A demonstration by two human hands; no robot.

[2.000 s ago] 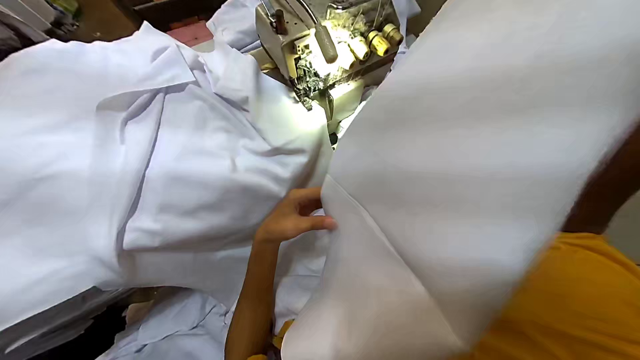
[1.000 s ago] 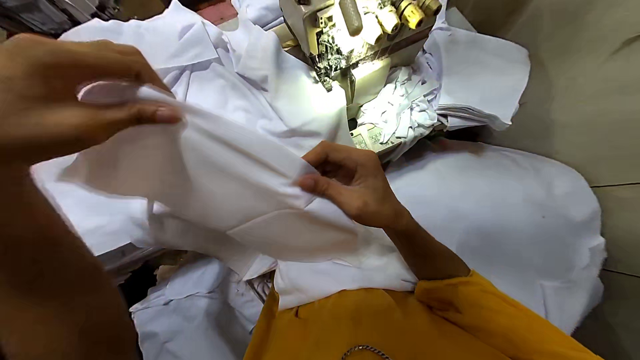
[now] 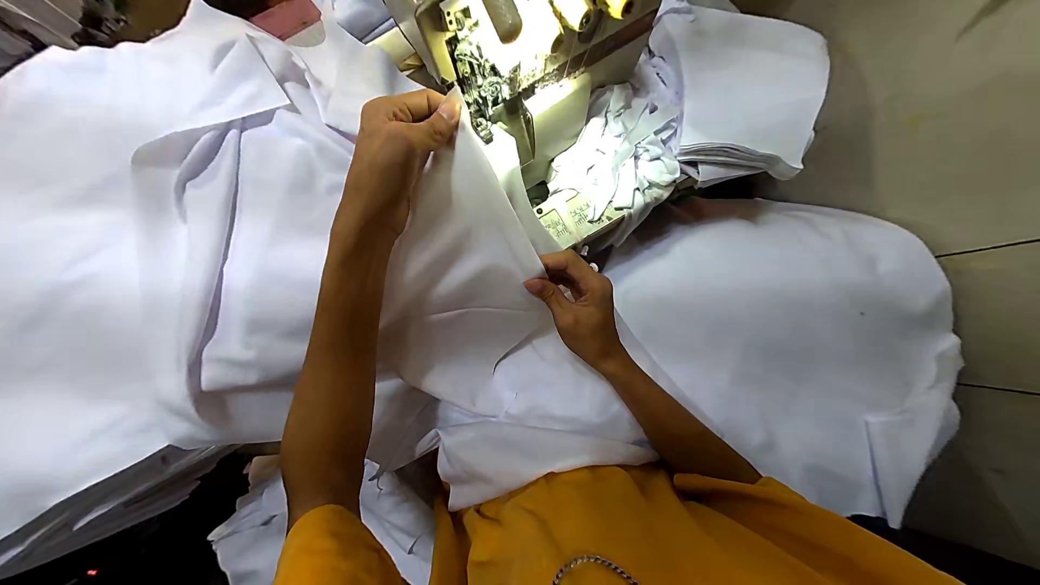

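A white fabric piece [image 3: 463,284] hangs between my hands and drapes down onto my lap. My left hand [image 3: 406,134] pinches its upper corner between thumb and fingers, close to the needle area of a lit sewing machine [image 3: 504,73]. Lower and to the right, my right hand [image 3: 578,305] grips the same fabric's edge, so the edge runs slanting between both hands. Yellow thread cones [image 3: 573,11] show at the machine's top. The presser foot is hard to make out in the glare.
Large white cloth [image 3: 268,309] spreads over the left side. Crumpled white strips [image 3: 626,154] lie right of the machine beside a stack of folded white pieces [image 3: 747,89]. Another white cloth heap [image 3: 780,325] covers the right. Tiled floor [image 3: 991,309] shows at the far right.
My left hand has moved from the upper left to beside the machine, still holding the fabric. The fabric edge, folded over between the hands a second ago, now stretches straighter toward the machine.
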